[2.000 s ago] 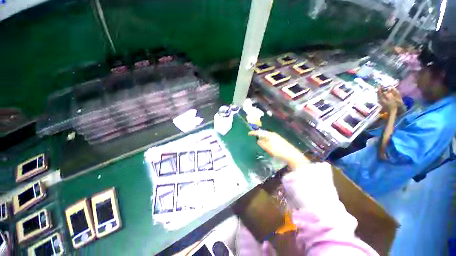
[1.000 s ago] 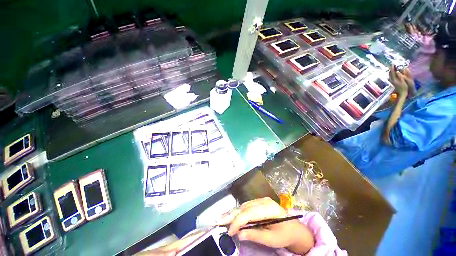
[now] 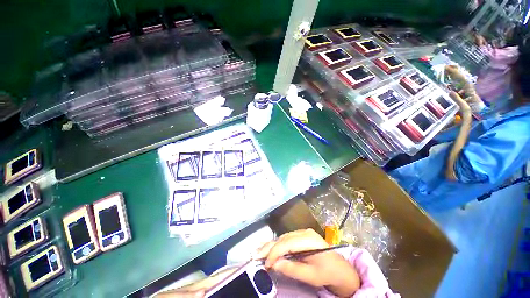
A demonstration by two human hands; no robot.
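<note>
A phone upper housing (image 3: 239, 286) with a dark screen and a round black disc is at the bottom edge, partly cut off. My left hand (image 3: 194, 286) holds its far left edge; most of that hand is out of the picture. My right hand (image 3: 308, 262) is over the disc end, gripping thin dark tweezers (image 3: 311, 252) that point left to the housing's upper edge. The lens sheet (image 3: 264, 201) with dark-bordered frames lies on the green mat. Two pink-edged phones (image 3: 110, 221) lie side by side to its left.
A blister tray of phones (image 3: 43, 268) is at far left, stacked trays (image 3: 157, 87) behind. A white bottle (image 3: 258, 116), tissue (image 3: 212, 110) and blue pen (image 3: 310, 130) lie near the post. A waste carton (image 3: 418, 233), neighbour's trays (image 3: 401, 139) and a person in blue (image 3: 494, 151) are right.
My right hand has come back from the pen area, leaving the blue pen on the mat, and now holds tweezers at the housing. Since one second ago both hands have barely moved.
</note>
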